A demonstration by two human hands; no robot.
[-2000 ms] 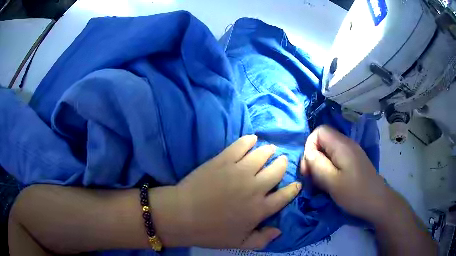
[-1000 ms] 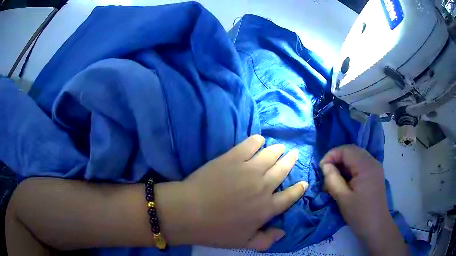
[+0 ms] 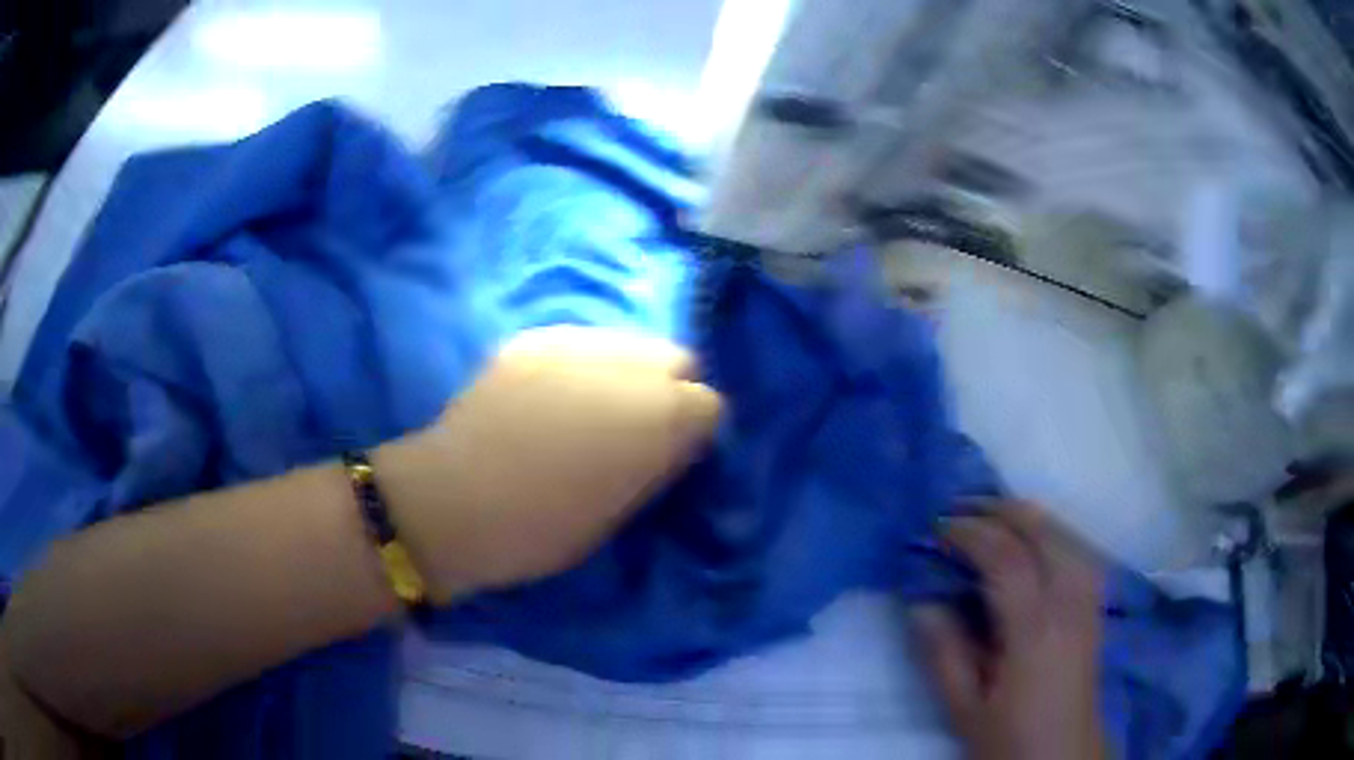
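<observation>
The blue garment (image 3: 802, 446) lies bunched across the table from the left edge to below the machine head, with part trailing at the lower right. The picture is blurred. My left hand (image 3: 572, 446), with a dark and gold bead bracelet at the wrist, is curled on the garment just left of the needle area, its fingertips mostly hidden. My right hand (image 3: 1017, 624) is at the lower right over the garment, fingers bent around a dark gap; what lies between them is too blurred to tell. The presser foot and needle cannot be made out.
The white-grey machine head (image 3: 950, 134) fills the upper right, blurred. The white table (image 3: 653, 713) shows along the front, with faint lines on it. A bright light reflects at the top. Dark metal parts (image 3: 1240, 549) stand at the right.
The view has shifted, and the garment and machine appear further left. My left hand has changed from spread flat to curled. My right hand has moved away from it, down and right.
</observation>
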